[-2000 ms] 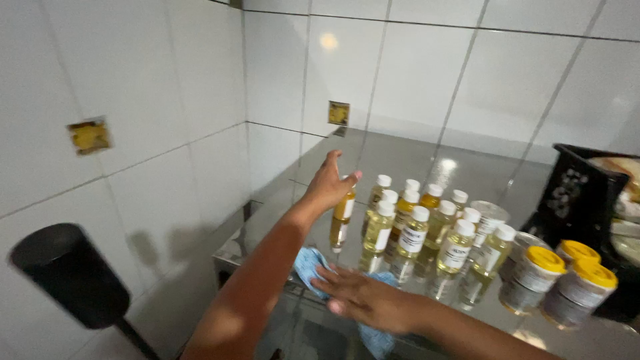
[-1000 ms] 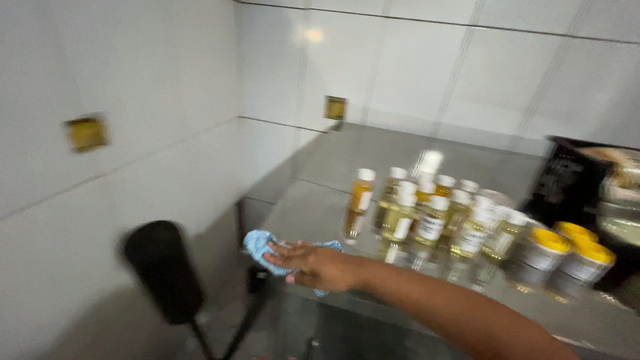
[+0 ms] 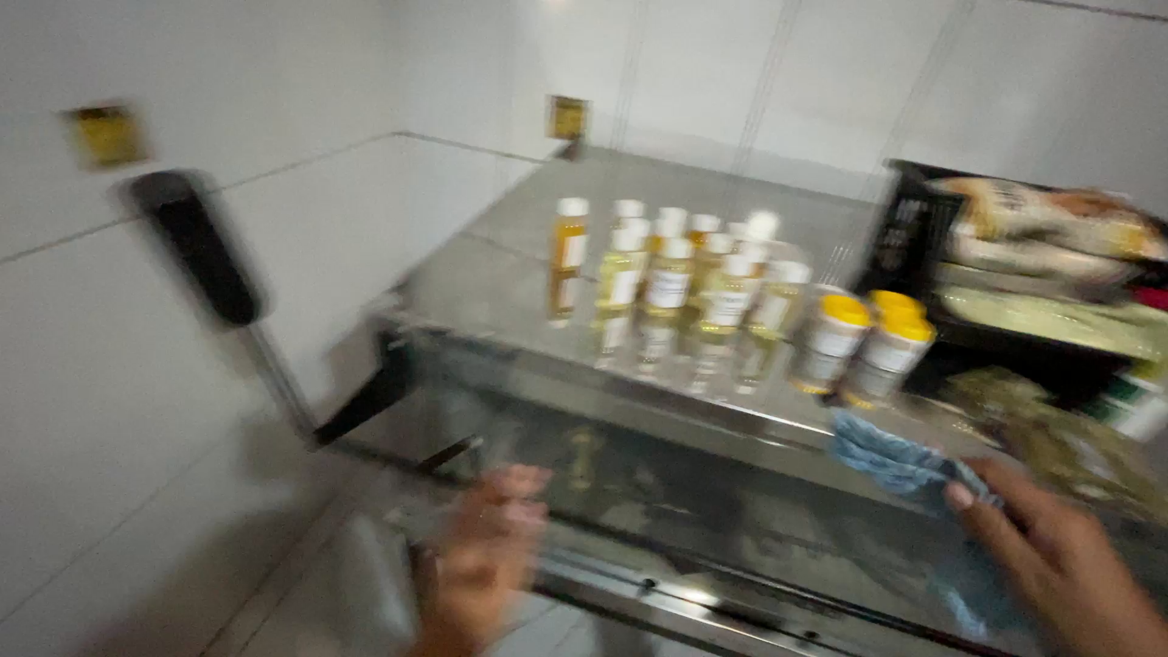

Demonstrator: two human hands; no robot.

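Note:
My right hand [image 3: 1049, 529] pinches a crumpled blue cloth [image 3: 899, 456] at the front edge of the shiny metal tabletop [image 3: 511, 265], just below the yellow-capped containers [image 3: 826, 342]. My left hand [image 3: 488, 557] is blurred, low in front of the table, with nothing seen in it. Small white-capped bottles of yellow liquid [image 3: 671, 283] stand grouped on the tabletop, their labels bearing writing. One amber bottle [image 3: 568, 260] stands at the left of the group, a little apart.
A black crate [image 3: 903, 219] with plastic-wrapped goods [image 3: 1049, 228] stands at the right, and a clear bag of greenish contents [image 3: 1049, 429] lies before it. A black padded part on a metal rod [image 3: 205, 246] rises at the left near the tiled wall. Below the tabletop is a lower metal rail [image 3: 675, 593].
My right hand has moved with the blue cloth from the table's left corner to the right, by the yellow-capped containers. My left hand, out of view one second ago, shows again, low in front.

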